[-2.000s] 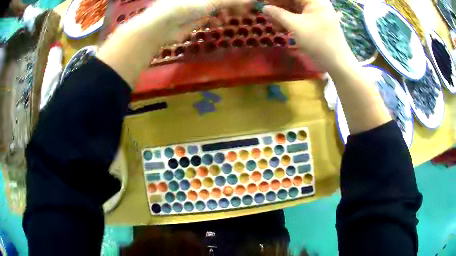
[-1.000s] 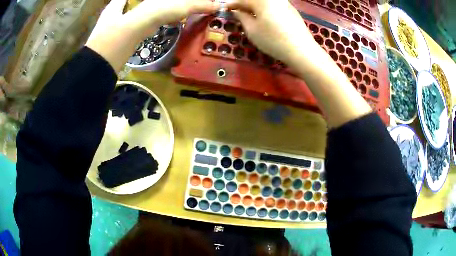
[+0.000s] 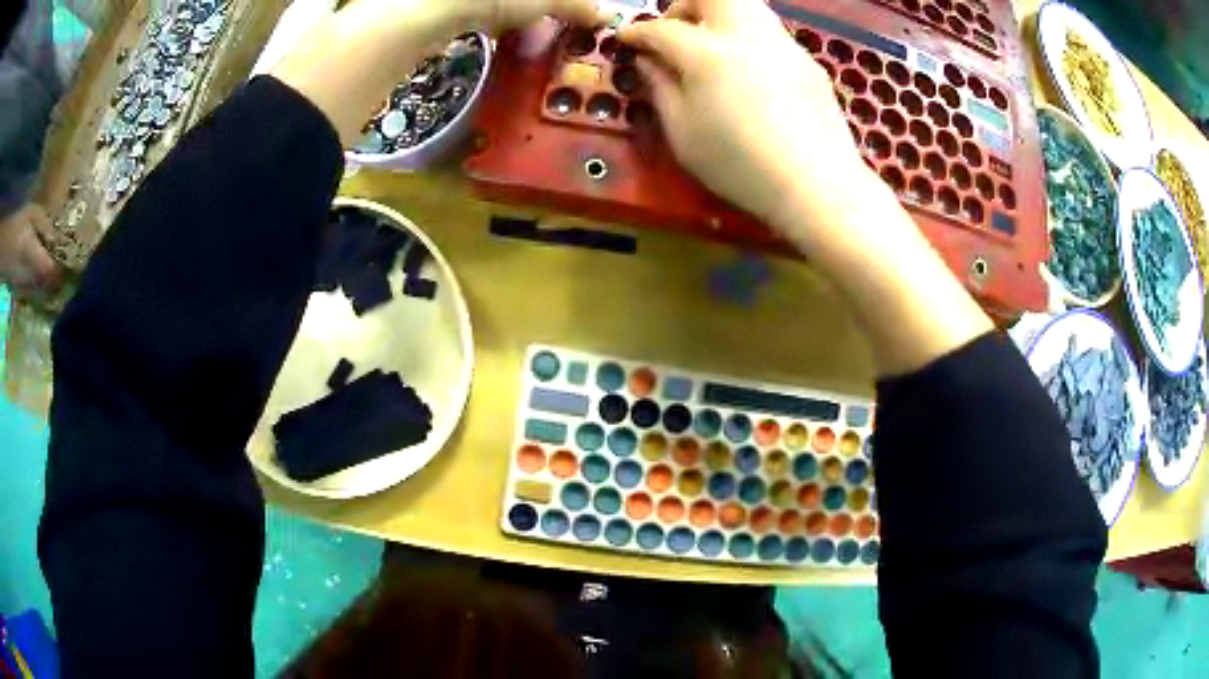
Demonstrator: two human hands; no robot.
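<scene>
The red jig (image 3: 915, 113), with rows of round and oblong pockets, lies at the top centre and right. Small grey and yellow oblong caps sit in some pockets. My left hand (image 3: 438, 40) reaches over its upper left part, cut off by the top edge. My right hand (image 3: 736, 113) is over the jig, its thumb and index close together at the left pockets near my left fingertips. Whether either hand holds a cap cannot be told. The multicoloured layout sample (image 3: 690, 464) lies nearest me, its right end behind my right sleeve.
A cream bowl (image 3: 365, 325) holds black strips. A bowl of shiny round pieces (image 3: 424, 106) touches the jig's left side. Black strips (image 3: 564, 236) lie below the jig. Plates of blue-grey (image 3: 1090, 398), teal (image 3: 1157, 272) and yellow caps stand right. Another person's hand (image 3: 27, 249) is by the carton (image 3: 100, 199).
The view has swung left, showing the cream bowl and the shiny pieces. My hands are now over the jig's left pockets. Another person's hand and silver pieces in the carton now show at left.
</scene>
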